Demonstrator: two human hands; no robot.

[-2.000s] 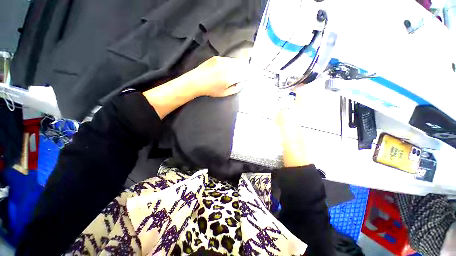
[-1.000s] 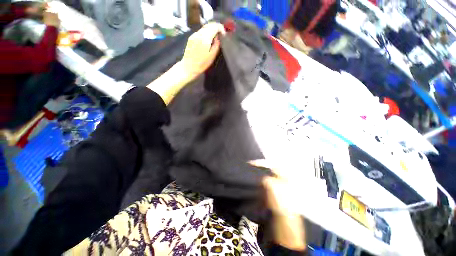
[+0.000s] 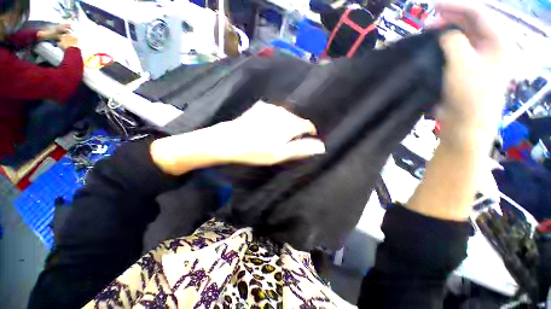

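A large dark grey-black garment piece is lifted in front of me and stretched up to the right, hanging down to my lap. My right hand is raised at the upper right, blurred, and grips the cloth's upper corner. My left hand lies against the middle of the cloth, fingers bent with thumb and fingertips close together; it seems to pinch a fold. The cloth hides most of my sewing machine and table.
A person in a dark red sleeve works at the left by another white sewing machine. A blue crate stands low at the left. The white table shows at the right. A black chair with red straps is farther back.
The cloth was at the machine, then pulled off it. My right hand has risen from low by the table to the upper right with the cloth; my left hand has come down to its middle.
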